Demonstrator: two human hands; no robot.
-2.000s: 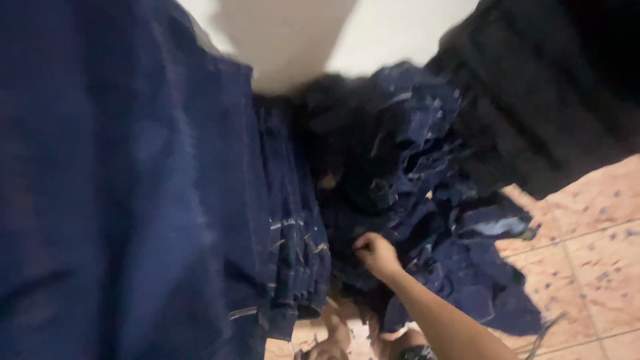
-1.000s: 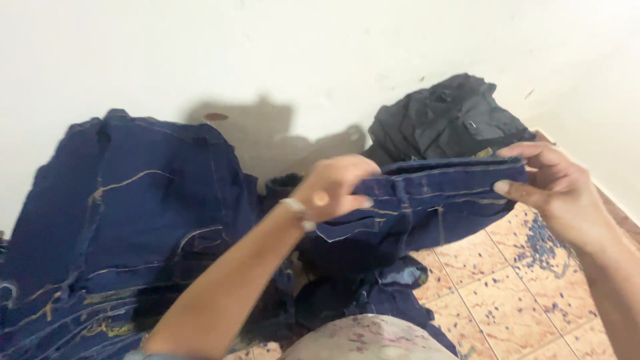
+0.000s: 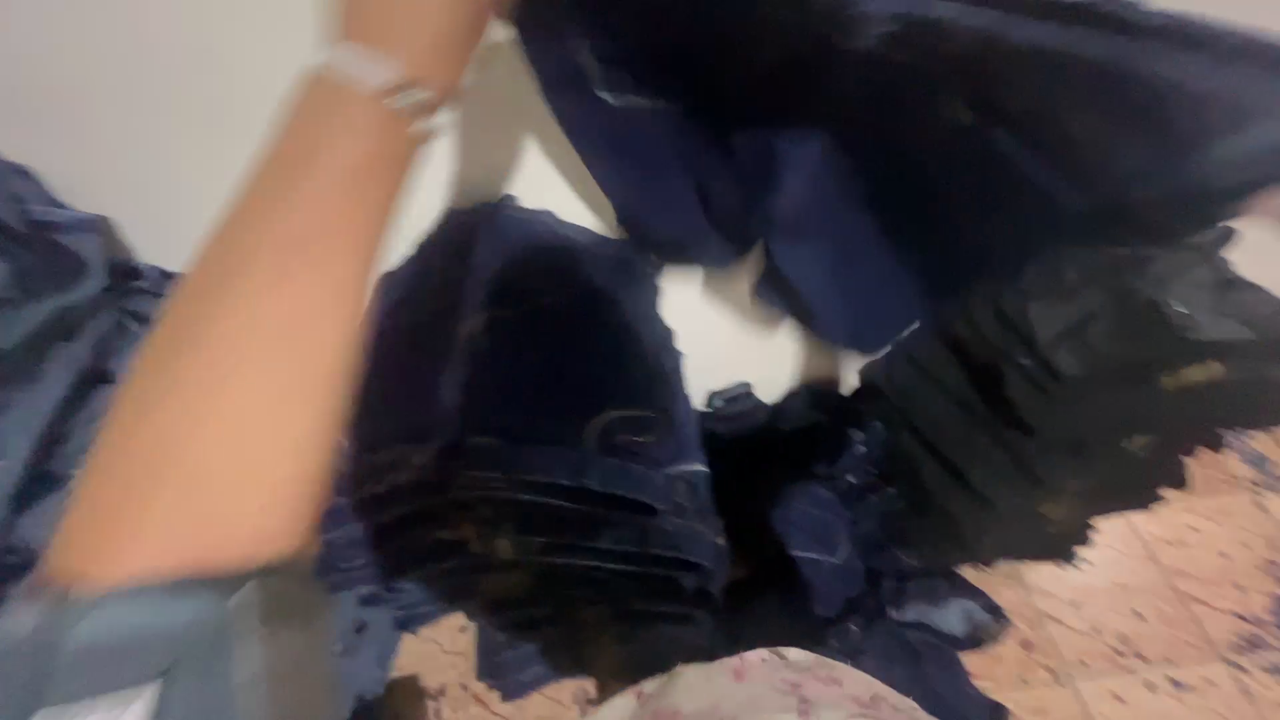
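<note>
A dark blue denim garment (image 3: 850,190) is spread in the air across the upper right, blurred by motion. My left hand (image 3: 460,20), mostly cut off by the top edge, grips its upper left corner; a pale band circles the wrist. At the right edge, a blurred sliver of my right hand (image 3: 1264,210) shows beside the garment, its fingers hidden. Below the raised cloth, a stack of dark blue denim garments (image 3: 540,430) stands in the middle, with visible layered edges and light stitching.
Black garments (image 3: 1080,400) are piled at the right. Crumpled denim pieces (image 3: 820,540) lie between them and the stack. More blue denim (image 3: 50,350) is at the far left. Behind stands a white wall (image 3: 150,120); dark scraps dot the tiled floor (image 3: 1130,600).
Two seconds ago a hand was low over the crumpled denim. One second ago both hands held a denim garment by its waistband; now the cloth is raised and spread.
</note>
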